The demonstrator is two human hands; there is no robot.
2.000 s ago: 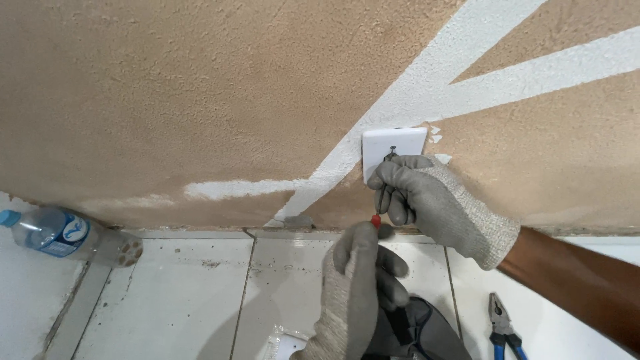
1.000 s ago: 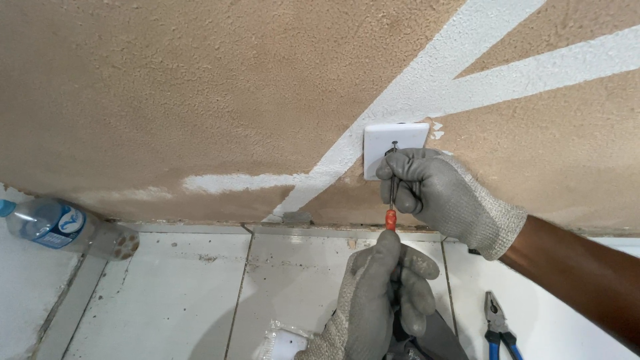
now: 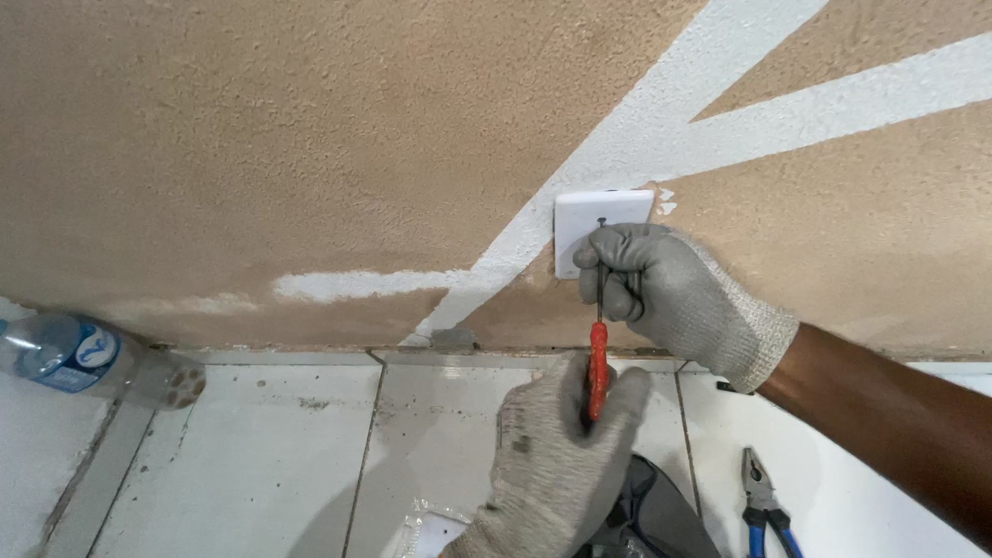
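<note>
A white square wall plate (image 3: 573, 229) sits low on the tan textured wall. My right hand (image 3: 666, 287), in a gray coated glove, covers the plate's lower right part, its fingers pinched around the shaft of a red-handled screwdriver (image 3: 597, 364). The driver stands nearly upright in view, and a dark screw (image 3: 601, 222) shows at the plate just above my fingertips. Below, my left hand (image 3: 566, 457), gloved too, grips the red handle between thumb and fingers. Whether the driver's tip sits in the screw is hidden by my right fingers.
Combination pliers with blue handles (image 3: 759, 496) lie on the white floor tiles at the lower right. A plastic bottle (image 3: 93, 360) lies in the left corner. Near my left wrist are a clear plastic packet (image 3: 434, 531) and a dark gray object (image 3: 659, 511), partly hidden.
The red handle, mostly covered by my left hand before, now shows almost whole, with the left hand lower around it. My right hand stays at the wall plate.
</note>
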